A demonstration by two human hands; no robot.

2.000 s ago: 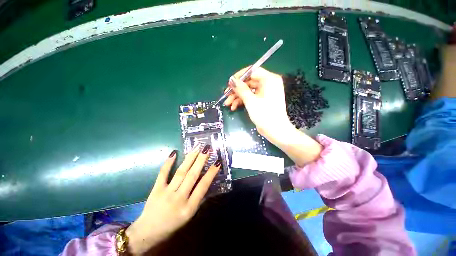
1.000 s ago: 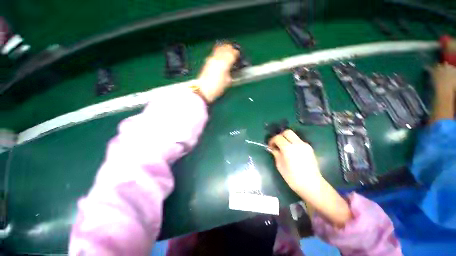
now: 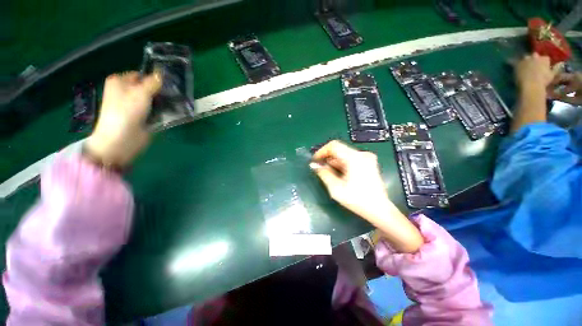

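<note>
My left hand (image 3: 124,114) is at the upper left and grips a phone unit (image 3: 173,79) by its left side, over the white rail; both are blurred. My right hand (image 3: 351,175) is at the centre right above the green mat, its fingers pinched together. The tweezers are not clearly visible in it; only a faint pale streak shows by the fingertips. A few small black parts (image 3: 325,146) show behind the right hand, which hides most of them. The clear sheet (image 3: 281,197) lies left of the right hand, with the white strip (image 3: 300,245) at its near end.
The white rail (image 3: 306,73) crosses the view. Beyond it, phone units (image 3: 254,58) lie on the green conveyor. Several more units (image 3: 365,108) lie on the mat at the right, one (image 3: 419,167) nearest. Another person's blue sleeve (image 3: 539,172) and hands by a red object (image 3: 547,43) are at the right.
The phone unit from the earliest frame is gone from the mat. My left hand moved from it to the rail, then further left, now holding a unit. My right hand moved off the small black parts.
</note>
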